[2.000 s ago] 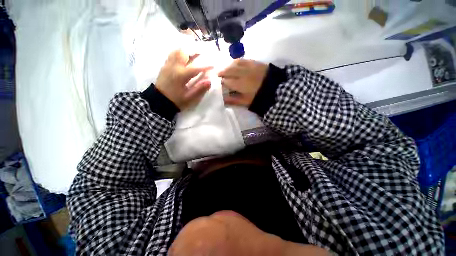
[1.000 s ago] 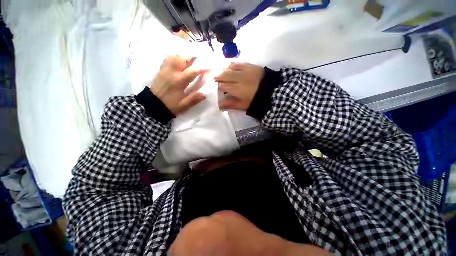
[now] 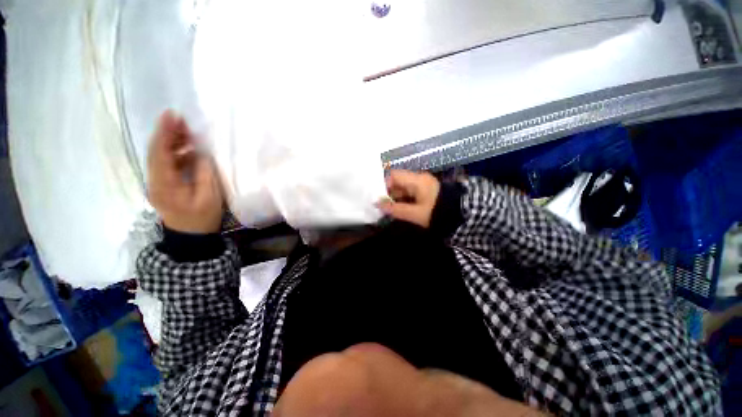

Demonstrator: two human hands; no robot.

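Note:
A white fabric piece [image 3: 325,175] lies over the table's near edge in front of me, its outline washed out by glare. My right hand [image 3: 411,198] pinches its right edge between thumb and fingers at the table edge. My left hand [image 3: 185,175] is raised at the left of the piece, blurred, with its fingers bent; whether it holds anything cannot be told. The dark blue round part [image 3: 380,9] shows at the top edge. The needle area is not in view.
A layered white heap [image 3: 61,163] covers the left of the table. A grey ruler strip [image 3: 553,118] runs along the near edge at right. Blue crates stand below both sides; the right one [image 3: 683,195] has a black round object [image 3: 610,198] beside it.
The view has shifted, and the machine head has left the top of the picture. Both hands have come away from the needle area, the left to the left, the right down to the cloth's near edge.

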